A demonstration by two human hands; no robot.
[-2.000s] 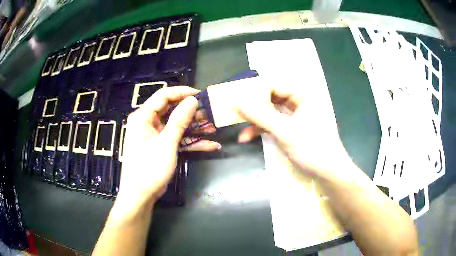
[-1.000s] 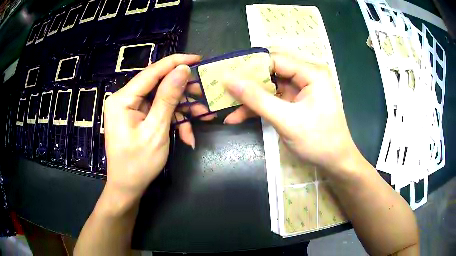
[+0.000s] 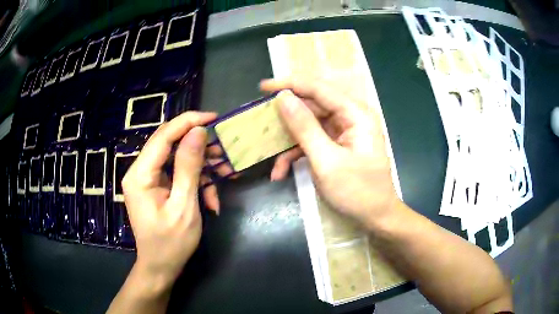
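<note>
A dark blue-purple phone front housing (image 3: 216, 176) is held tilted above the bench between both hands. A tan adhesive piece (image 3: 252, 136) covers its window area. My left hand (image 3: 168, 184) grips the keypad end, thumb on top and fingers below. My right hand (image 3: 343, 147) grips the other end, its thumb pressed on the adhesive's upper right corner. The adhesive sheet stack (image 3: 349, 270), white-edged with tan rectangles, lies under and beside my right hand and is partly hidden by it.
A dark blister tray (image 3: 92, 132) at left holds housings with pale outlines around dark windows. White waste liners (image 3: 484, 147) lie tangled at right with small tan scraps on them. A pale metal rail (image 3: 257, 21) runs along the bench's back.
Since one second ago, the view has shifted and both hands with the housing appear further left. My right thumb has moved from the adhesive's middle to its upper right corner.
</note>
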